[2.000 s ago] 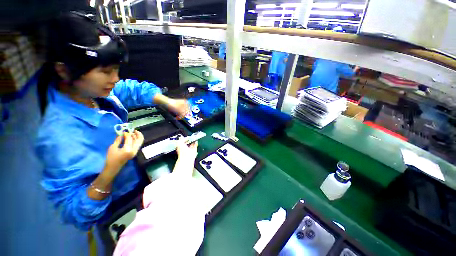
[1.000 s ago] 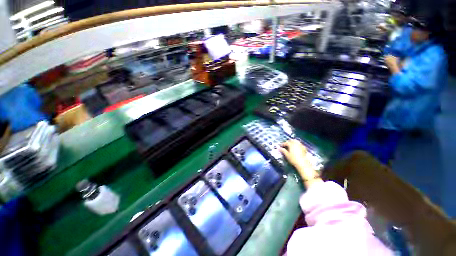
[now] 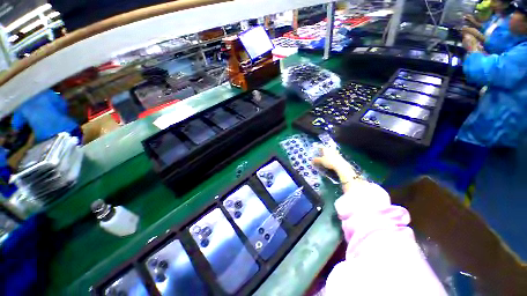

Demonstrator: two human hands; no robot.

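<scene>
My right hand (image 3: 334, 164) is at the clear lens sheet (image 3: 300, 157), which carries rows of dark circles. Its fingers are bent over the sheet's right part; whether they pinch anything is too blurred to tell. A long black foam tray (image 3: 312, 215) lies in front of me with several silver-blue phone back covers (image 3: 226, 248) in its slots, each with round black camera circles. A clear strip with a few dark circles (image 3: 264, 233) lies across the covers on the right. My left hand is out of the picture.
A stacked black tray (image 3: 219, 147) stands behind. A white bottle (image 3: 118, 221) is at left. A parts tray (image 3: 341, 110), shiny clear bags (image 3: 310, 81) and another cover tray (image 3: 399, 110) are at upper right. An open carton (image 3: 462, 231) is at lower right. Blue-coated people stand beyond.
The view has swung right from a blue-coated co-worker and pale covers to this tray. Over the last second my right hand has stayed at the lens sheet, moving slightly left and up in the picture.
</scene>
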